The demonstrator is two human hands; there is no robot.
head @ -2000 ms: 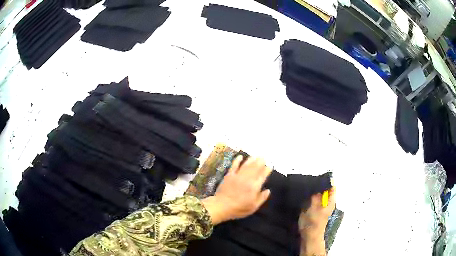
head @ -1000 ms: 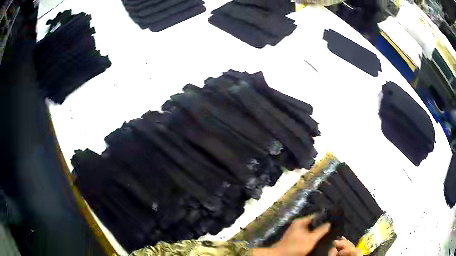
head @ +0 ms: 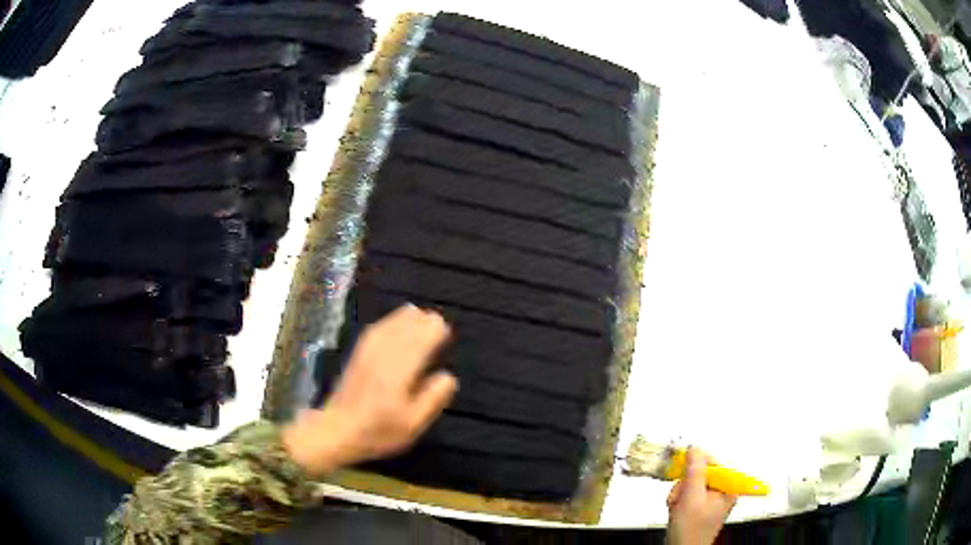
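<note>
Black pieces [head: 500,213] lie overlapped in a straight-sided row on the tan gluing board [head: 295,319], whose long edges show whitish-grey glue. My left hand [head: 383,389] is over the lower left part of the row, fingers bent and slightly blurred; whether it holds a piece cannot be told. My right hand [head: 696,502] is at the bottom, right of the board, and holds the yellow-handled glue brush [head: 724,476]. The pale bristles point left, close to the board's lower right edge.
Glued pieces [head: 170,213] lie in a looser, ragged spread on the white table [head: 745,266], left of the board. A blue tray [head: 912,319] and a white container [head: 918,394] are at the right. A crumpled clear bag [head: 905,181] lies at the upper right.
The view has shifted, now showing the whole board and the right table edge. The brush and my right hand now show beside the board's lower right corner. My left hand is now over the lower row.
</note>
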